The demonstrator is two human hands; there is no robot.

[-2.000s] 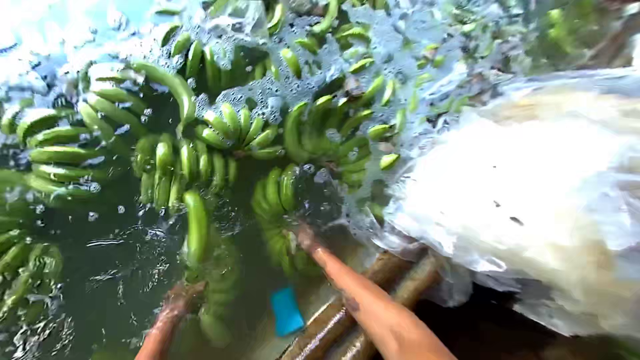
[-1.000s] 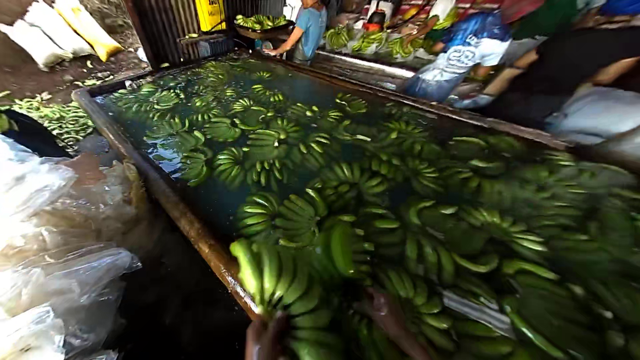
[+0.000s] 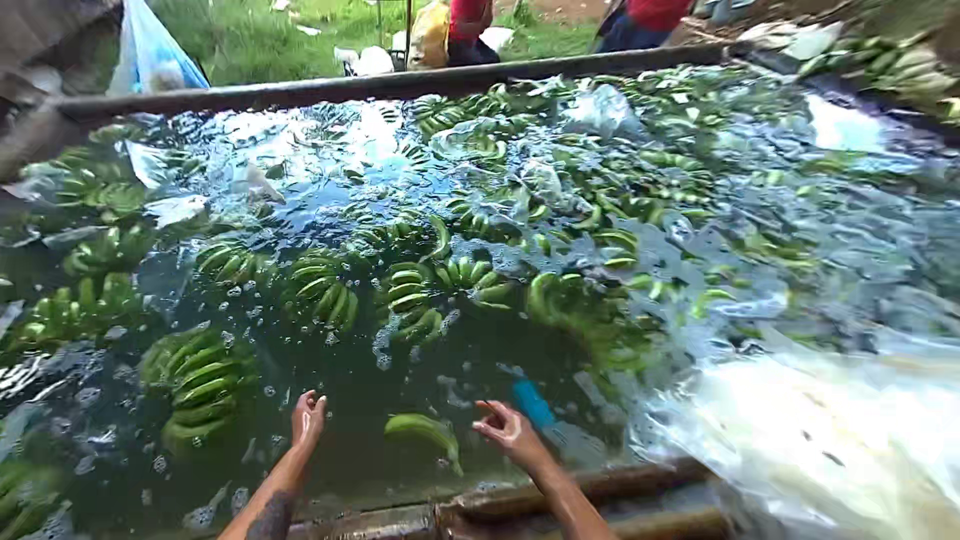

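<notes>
My left hand is over the water at lower centre-left, fingers loosely curled with nothing seen in them. To its left floats a hand of green bananas. My right hand reaches over the water with its fingers apart and holds nothing. Between my hands a loose green banana floats near the front edge. Just right of my right hand a blue object lies in the water, its kind unclear. Farther out are a banana cluster and another cluster.
A wooden rail forms the tank's near edge, and a dark beam its far edge. Clear plastic sheeting is heaped at lower right. Thin plastic and foam float among the bananas. People in red stand beyond the far edge.
The view has swung a lot. One second ago my hands were at a banana cluster by the tank's edge; now they are apart over the water, with no cluster in them.
</notes>
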